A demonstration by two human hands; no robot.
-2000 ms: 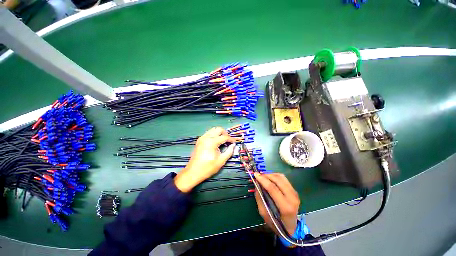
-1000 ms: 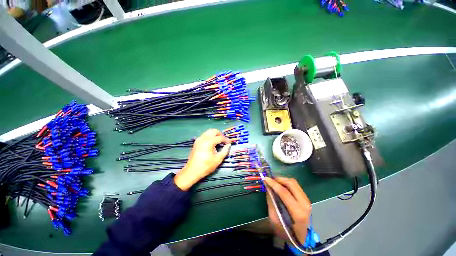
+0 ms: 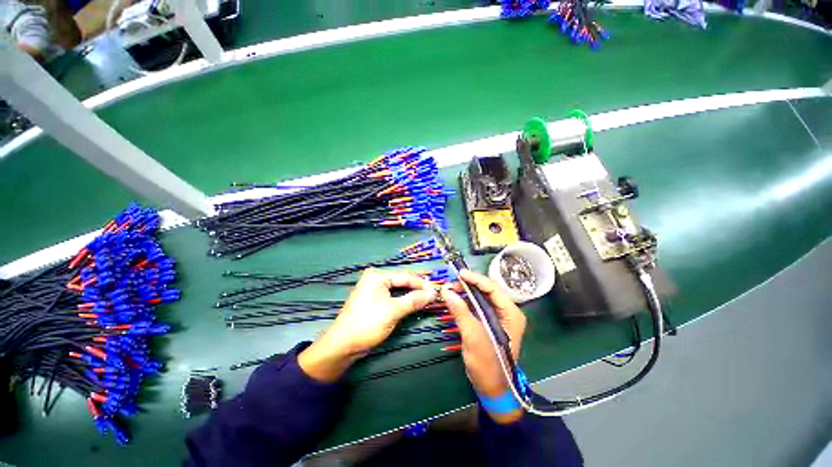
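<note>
Black cable assemblies with red and blue ends lie in a spaced row [image 3: 310, 279] in front of me. My left hand [image 3: 369, 315] is over the row, its thumb and forefinger pinched on something tiny that the fingers mostly hide. My right hand [image 3: 488, 333] holds the dark soldering iron [image 3: 485, 315], its metal tip pointing up and away past the blue ends. The right fingertips meet the left fingertips at the small piece. A small pile of tiny black components with silvery legs [image 3: 201, 394] lies left of the row.
A cable bundle [image 3: 310, 210] lies behind the row, and a dense heap [image 3: 123, 310] at left. Right of the hands stand a white cup of silvery bits [image 3: 522, 272], the iron stand with yellow sponge [image 3: 494, 230] and the solder feeder [image 3: 584, 228]. A metal upright [image 3: 100, 128] rises at left.
My right hand has turned the iron's tip up and away from the cable ends and brought its fingertips to my left hand's. My left hand has moved slightly down. The view has shifted.
</note>
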